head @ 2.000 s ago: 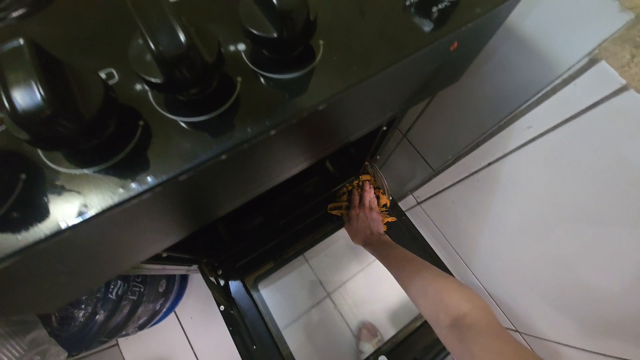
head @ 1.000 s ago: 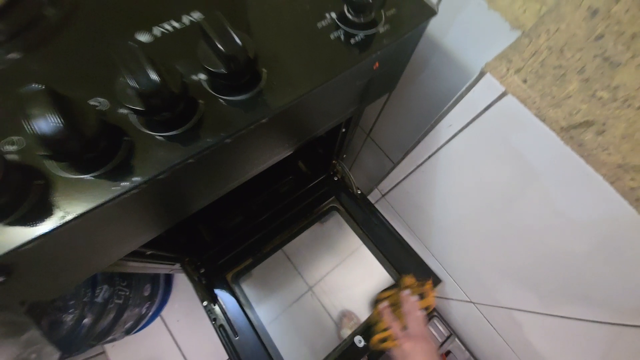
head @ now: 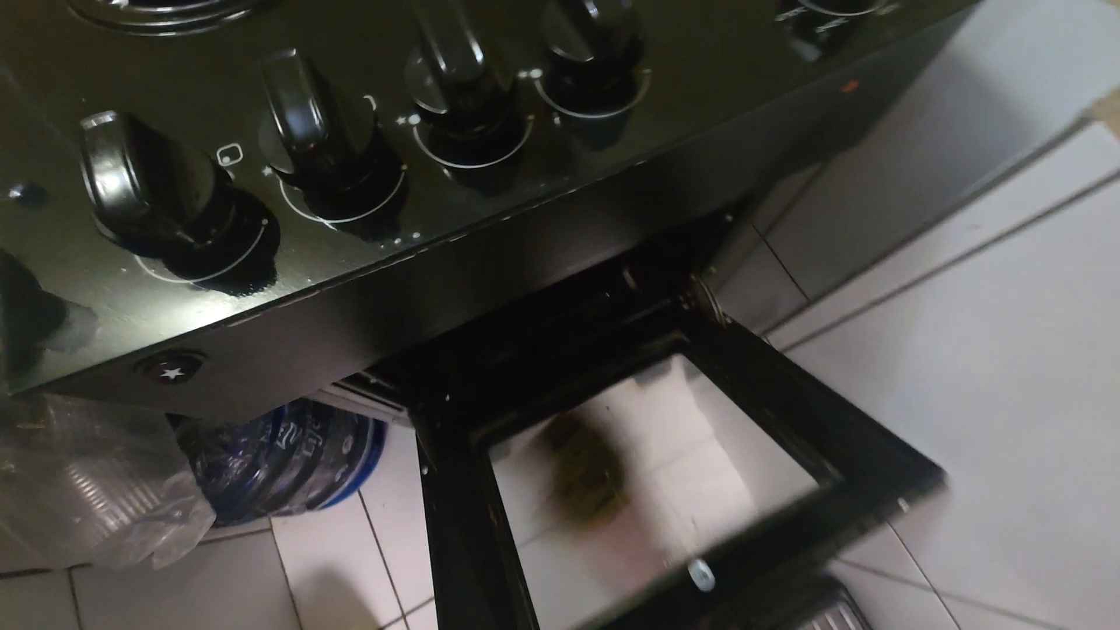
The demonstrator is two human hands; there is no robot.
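Observation:
The black oven door [head: 875, 455] hangs open below the stove's front panel, its glass pane [head: 700, 437] framed in black. A blurred yellow-brown patch [head: 586, 468], matching the colour of the orange and dark cloth, shows within the glass, with a pinkish blur beneath it. This may be my right hand with the cloth; whether it is seen through the pane or reflected is unclear, and the fingers cannot be made out. My left hand is outside the view. Above the door, several black knobs [head: 306, 122] stand on the shiny dark control panel [head: 490, 197].
A clear plastic bag [head: 96, 481] with stacked clear plastic containers lies at the lower left, beside a large blue water bottle [head: 297, 455]. White tiles [head: 989, 376] lie right of the door. The door's hinge arm [head: 707, 297] is at its right inner corner.
My right hand, on the inner side of the door with the orange cloth in the earlier frames, has left that spot. A blurred patch now shows in the glass. The view has shifted.

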